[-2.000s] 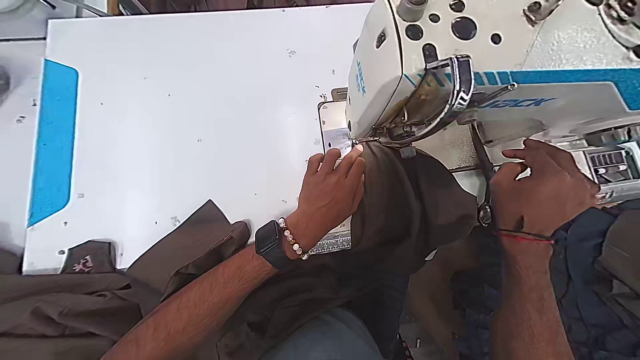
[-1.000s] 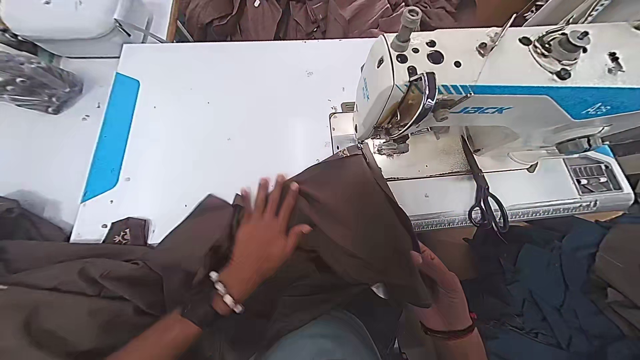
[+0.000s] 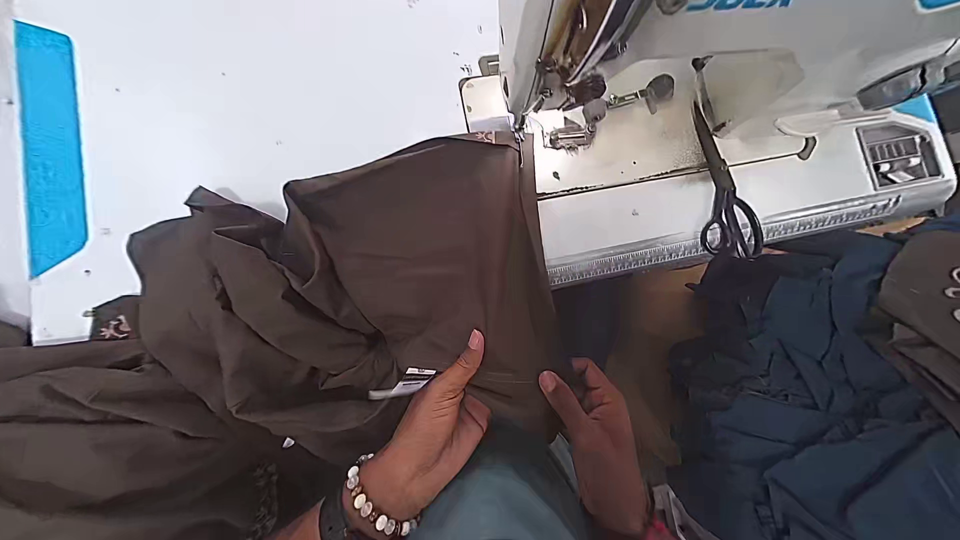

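Observation:
Brown fabric of a garment (image 3: 427, 247) runs from the needle and presser foot of a white Jack sewing machine (image 3: 727, 45) down to my lap, its right edge under the needle. My left hand (image 3: 435, 435) grips the lower part of the fabric, thumb on top, beside a small white label (image 3: 414, 381). At the fabric's lower right edge, my right hand (image 3: 600, 442) pinches the cloth between thumb and fingers. A small embroidered mark (image 3: 486, 137) shows near the needle.
Black-handled scissors (image 3: 726, 187) lie on the machine bed, right of the needle. A ruler strip (image 3: 720, 244) runs along the table's front edge. Dark blue cloth (image 3: 825, 375) is piled at the right. More bunched brown fabric (image 3: 97, 435) lies at the left.
My left hand has moved from near the needle down the fabric to its lower part. My right hand, earlier near the scissors, is now at the fabric's lower edge. The view has shifted.

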